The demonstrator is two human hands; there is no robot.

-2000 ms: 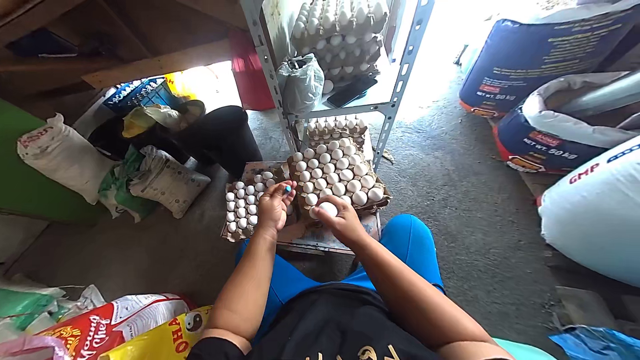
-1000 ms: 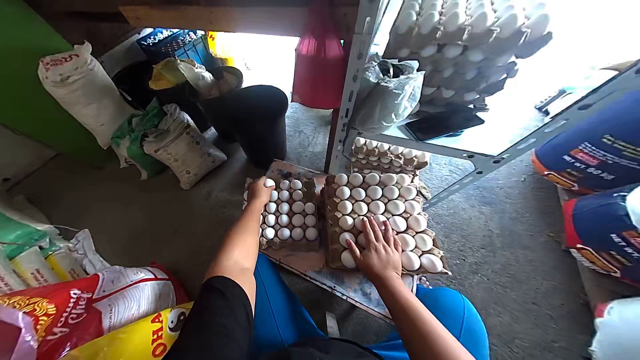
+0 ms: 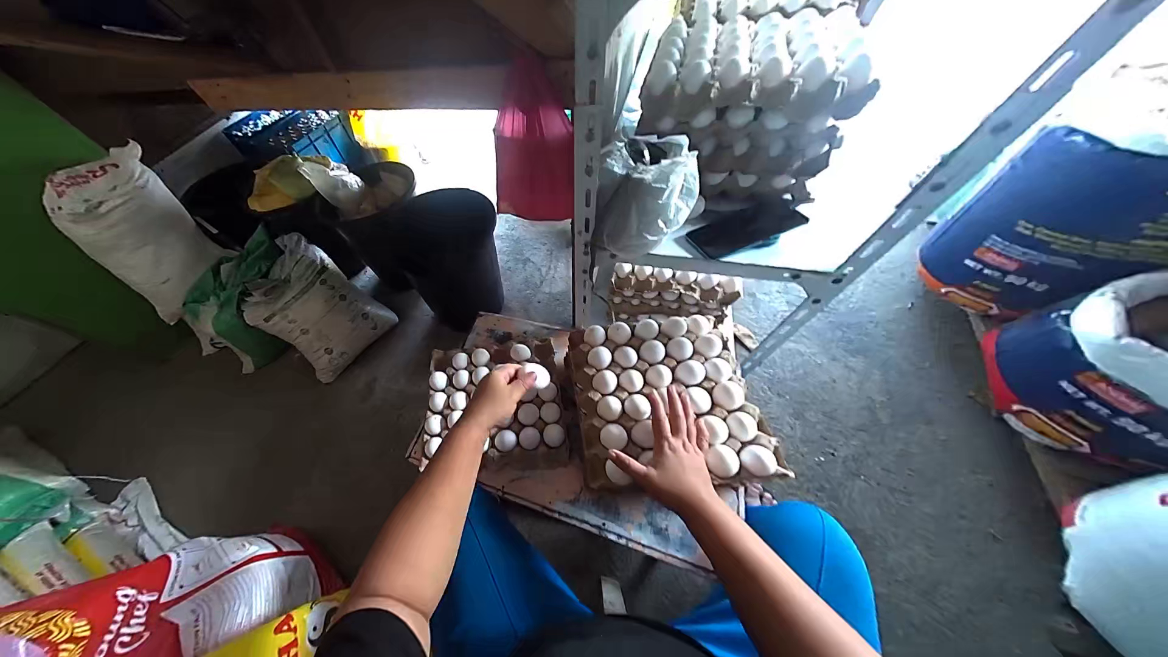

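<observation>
My left hand [image 3: 500, 394] pinches a white egg [image 3: 536, 375] between thumb and fingers, just above the left cardboard egg tray [image 3: 557, 456], which holds rows of white eggs. On the right tray, my right hand [image 3: 673, 452] rests palm down with fingers spread over the eggs [image 3: 652, 351]. It appears to grip none of them; what lies under the palm is hidden. The right tray [image 3: 591, 470] looks stacked higher than the left one. Both stand side by side on a low, paint-stained board [image 3: 593, 511] before my knees.
Behind the trays stands a metal shelf [image 3: 803, 274] with stacked egg trays [image 3: 757, 91], a plastic bag [image 3: 650, 196] and a dark phone [image 3: 744, 228]. More egg trays [image 3: 675, 297] sit beneath it. Black buckets [image 3: 452, 255] and sacks [image 3: 137, 228] are at left, large blue sacks [image 3: 1049, 228] at right.
My left hand has moved from the left tray's far left corner towards its right side, with an egg now visible in it. My right hand stays on the right tray's eggs.
</observation>
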